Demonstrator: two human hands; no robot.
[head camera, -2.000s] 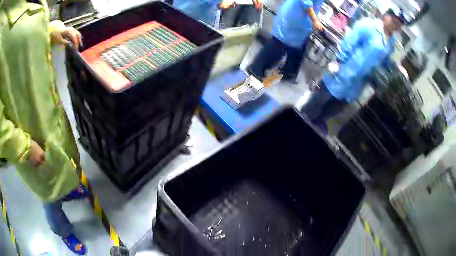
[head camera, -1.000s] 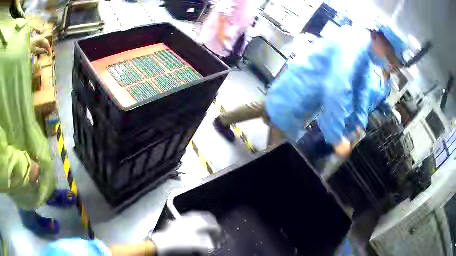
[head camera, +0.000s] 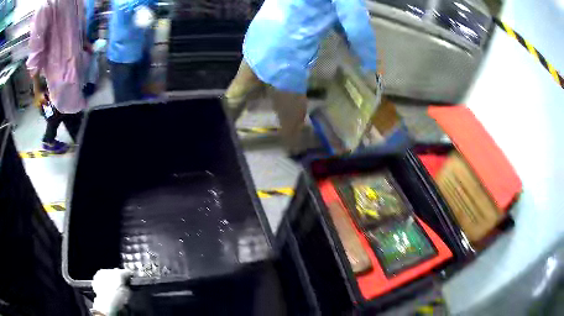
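Observation:
A large empty black turnover bin stands in front of me, its floor shiny and speckled. My left hand, in a white glove, is on the bin's near rim at its left corner, fingers curled over the edge. The hand is small and partly cut off by the bottom edge of the view. My right hand is not in view.
At right a black bin holds dark trays of circuit boards on red lining. Beyond it lie cardboard and a red sheet. A person in blue bends behind the bins; others stand far left.
The view has turned right; the bin with rows of green panels and the person in yellow-green are out of view. My gloved hand has moved from over the empty bin to its near rim.

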